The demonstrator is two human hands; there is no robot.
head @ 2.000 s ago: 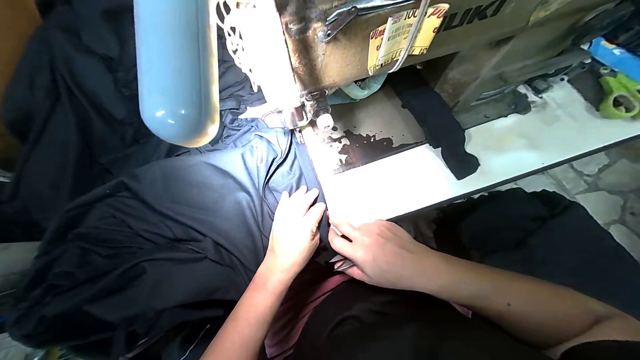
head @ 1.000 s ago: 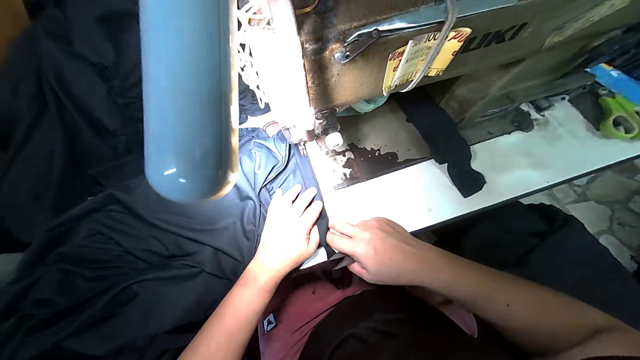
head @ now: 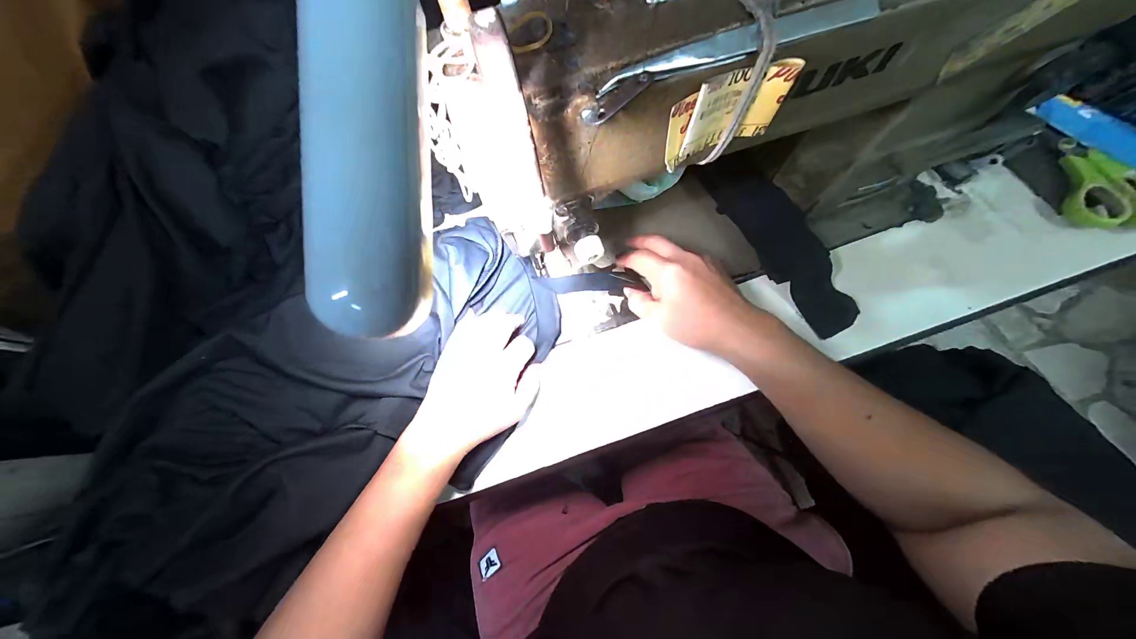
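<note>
My left hand [head: 479, 382] lies flat on dark fabric [head: 355, 355] just left of the needle area of a Juki sewing machine [head: 603, 133]. Right of the presser foot [head: 555, 262], my right hand [head: 679, 293] pinches the end of a narrow dark fabric strip [head: 581, 282]. That strip runs leftward to the cloth edge at the foot. Something small and dark, perhaps a tool, shows between the right fingers; its kind cannot be told. Glare washes out part of the left hand and the needle area.
A blue-grey rounded cylinder [head: 364, 177] hangs over the cloth at left. A black fabric strip [head: 781, 248] lies across the white table [head: 621, 390]. Green-handled scissors [head: 1096, 191] and a blue item [head: 1087, 124] sit at far right. More dark cloth [head: 169, 213] is heaped at left.
My right hand has moved from the front edge of the table up to the right side of the presser foot, where the narrow strip now shows in its fingers. The left hand remains on the cloth.
</note>
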